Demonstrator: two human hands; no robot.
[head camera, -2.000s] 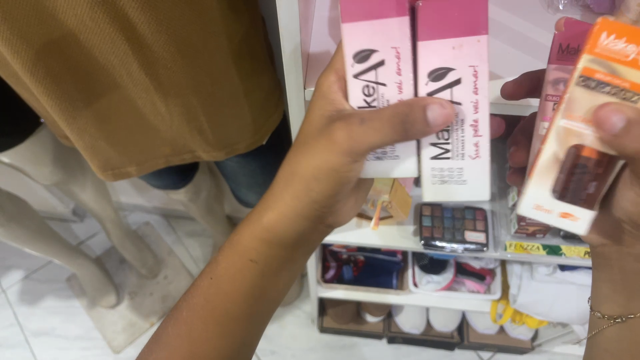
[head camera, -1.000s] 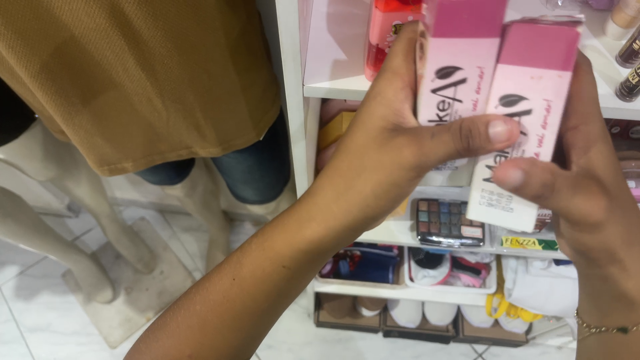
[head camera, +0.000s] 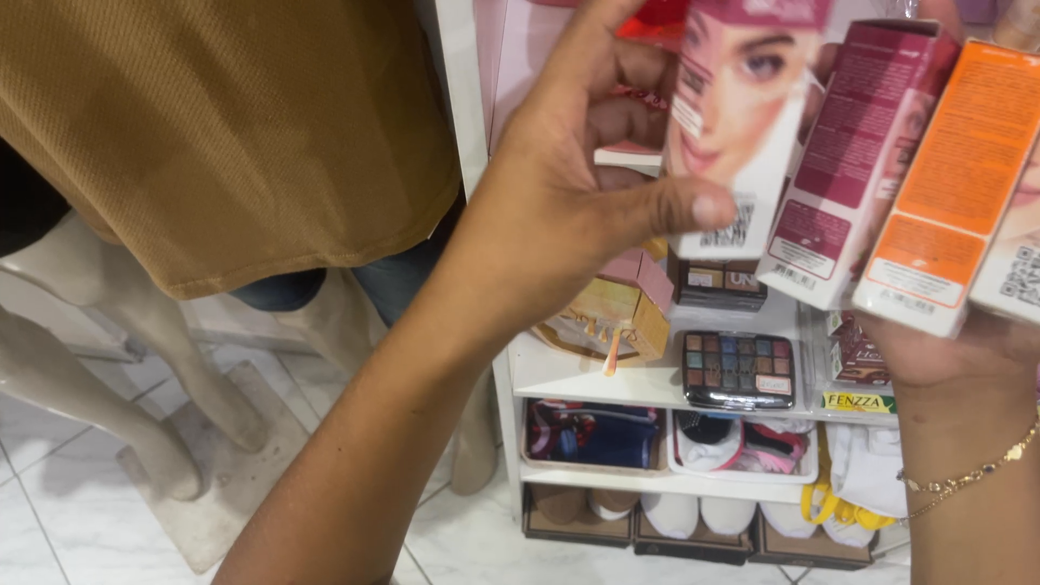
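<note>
My left hand (head camera: 593, 171) grips a white cosmetics box (head camera: 735, 122) with a magenta top and a printed face, its thumb across the lower front. Beside it, a magenta and white cosmetics box (head camera: 853, 154) and an orange and white one (head camera: 951, 187) stand tilted over my right hand (head camera: 951, 357), which holds them from beneath; its fingers are mostly hidden behind the boxes. The lower ends of the left and magenta boxes nearly meet. A bracelet hangs on my right wrist.
Below, a white shelf (head camera: 601, 386) bears an eyeshadow palette (head camera: 738, 370) and a yellow and pink carton (head camera: 621, 313). Under it are bins of folded cloth (head camera: 597, 435) and shoes in boxes (head camera: 670, 516). Mannequins (head camera: 179, 390) stand at left, one under a brown garment (head camera: 244, 138).
The boxes have been turned, so printed faces and text panels show instead of the pink logo sides. My hands were together at the boxes a second ago and are now farther apart.
</note>
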